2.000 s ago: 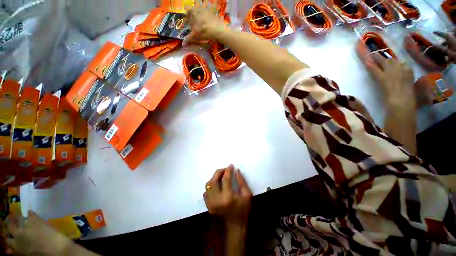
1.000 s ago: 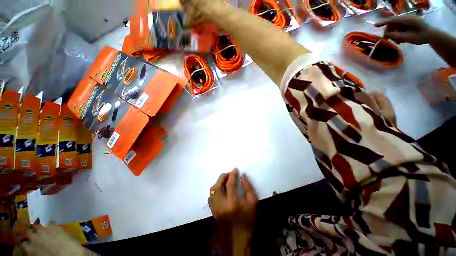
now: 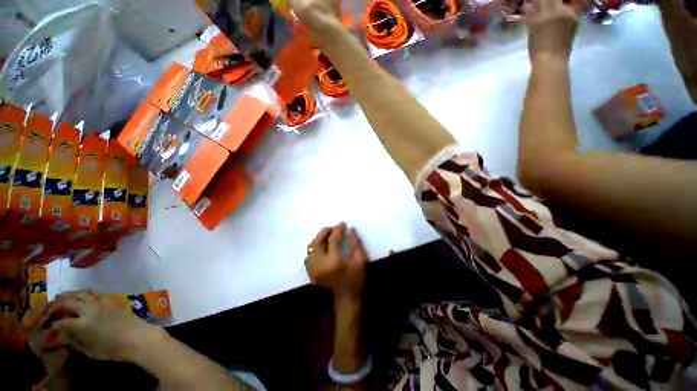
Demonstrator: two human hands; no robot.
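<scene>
My right hand (image 3: 315,9), cut off by the top edge, holds a blurred orange and dark grey carton (image 3: 256,27), tilted over the coil row. My left hand (image 3: 336,258) rests at the table's front edge with fingers slightly bent and nothing seen in it. Flat cartons (image 3: 200,141) with cord pictures and barcodes lie overlapping left of centre. More cartons (image 3: 229,69) lie fanned behind them. An orange cord coil (image 3: 299,108) in clear plastic lies below the held carton, partly covered by it. Another tied coil (image 3: 386,24) lies further right.
Upright filled cartons (image 3: 57,168) stand in rows at left. A neighbour's hands (image 3: 84,324) are beside a yellow-orange carton (image 3: 157,304) at lower left. Another person's hand (image 3: 552,23) reaches among far coils. A small orange box (image 3: 638,107) is at right. A whitish plastic bag (image 3: 57,65) fills the far left corner.
My right hand has lifted a carton from the fanned ones, and it now hangs tilted over the coils. The right-hand person's arm has reached further up the table. My left hand stays at the edge.
</scene>
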